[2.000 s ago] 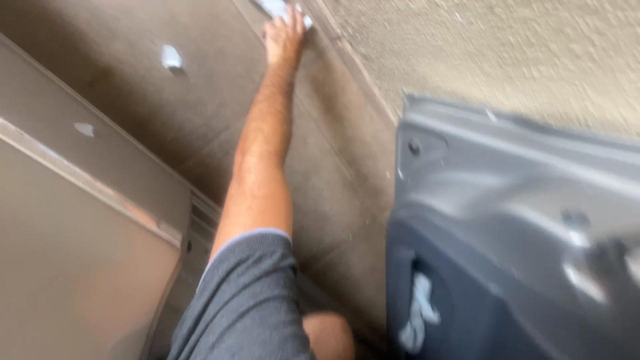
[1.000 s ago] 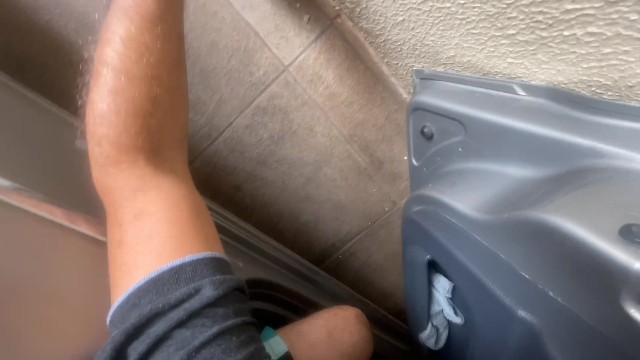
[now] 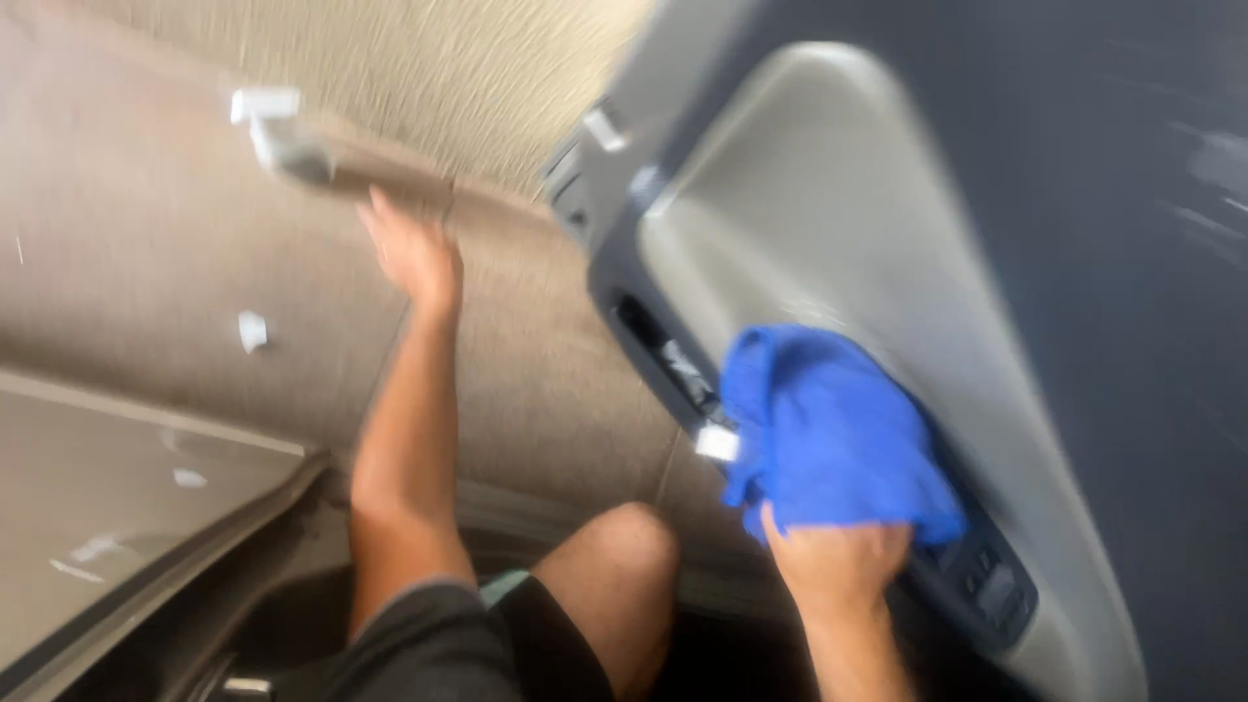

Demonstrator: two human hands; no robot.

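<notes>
In my right hand (image 3: 838, 565) is a bunched blue cloth (image 3: 829, 439), lying over the armrest of a car door's inner panel (image 3: 838, 185). The cloth covers part of the fingers and of the armrest. My left hand (image 3: 414, 249) is stretched out over the tiled floor, empty, with its fingers apart. Just beyond its fingertips lies a blurred whitish object (image 3: 288, 146) with a light rectangular end. A pale crumpled piece (image 3: 682, 370) sits in the door's pull recess, left of the cloth.
Window switches (image 3: 994, 585) are on the lower armrest. A small white piece (image 3: 253, 331) lies on the tiles (image 3: 546, 341). A textured wall (image 3: 429, 78) rises behind the floor. At the lower left is a beige car body panel (image 3: 117, 497); my bare knee (image 3: 624, 546) is between the arms.
The view has shifted strongly. My right hand and the blue cloth are now in sight at the door. My left hand, out of frame one second ago, shows again near the floor.
</notes>
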